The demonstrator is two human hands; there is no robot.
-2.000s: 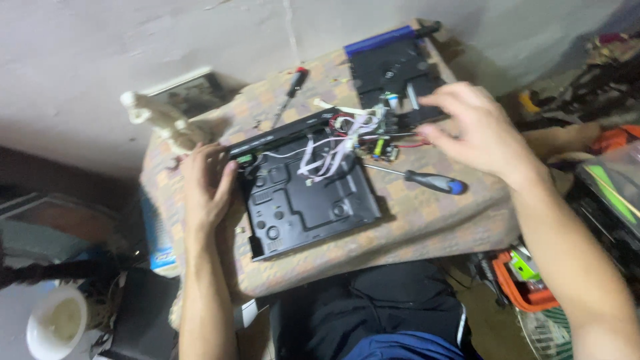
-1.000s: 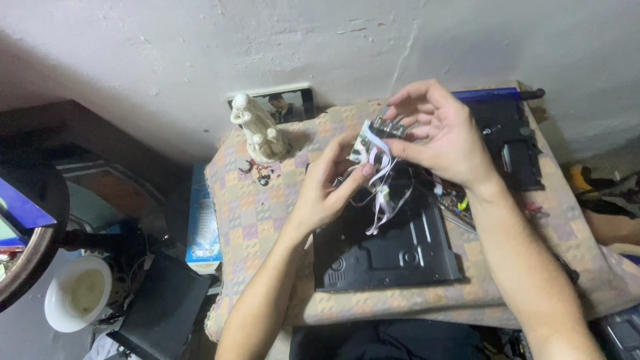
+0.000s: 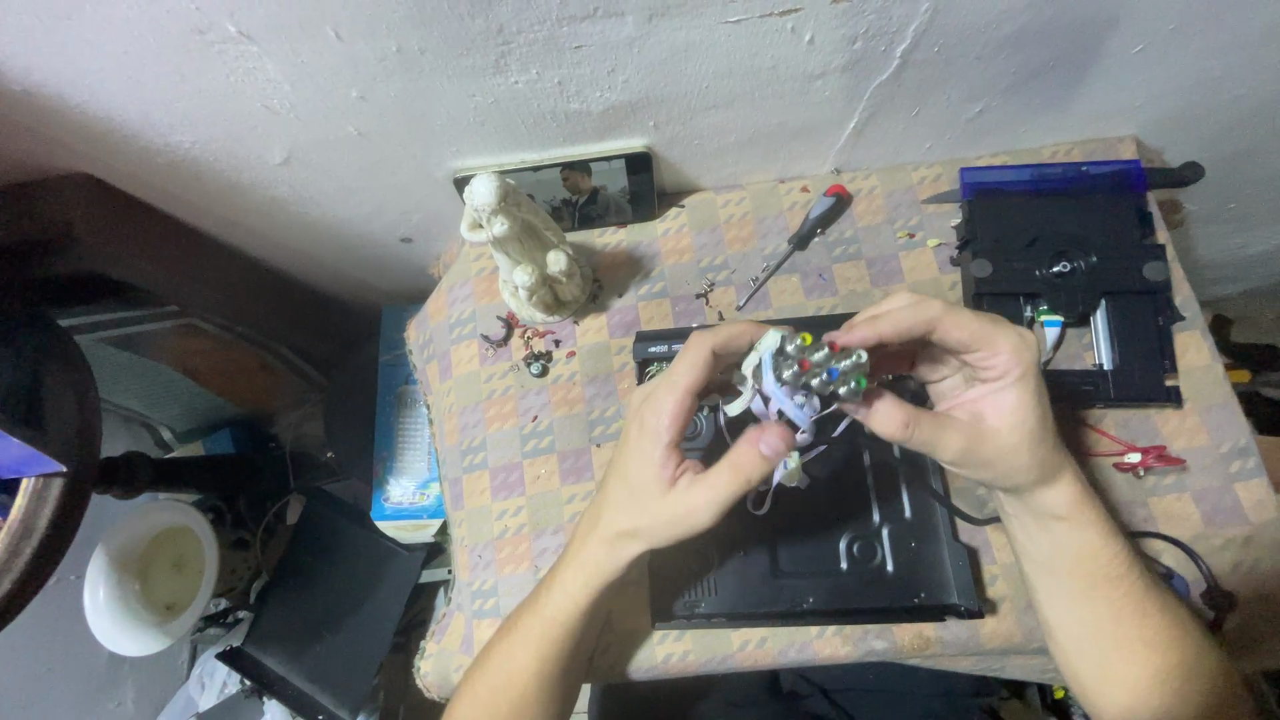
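Note:
Above the black metal chassis of an opened disc player, both hands hold a block of RCA jacks with coloured centres. My right hand pinches its right end between thumb and fingers. At its left end, my left hand grips the side with the white ribbon cables, which hang below and loop over the chassis. The board behind the jacks is mostly hidden by the fingers. A screwdriver with a red and black handle lies behind the chassis, beside small screws.
On the checked tablecloth stand a white figurine and a phone leaning on the wall. A black disc drive mechanism with a blue edge lies right, near a knife and red wires. A white bowl is low left.
Two seconds ago my hands were apart, at the chassis's left edge and near the drive mechanism. They have come together on the jack block, now turned with its jacks showing. The view has shifted.

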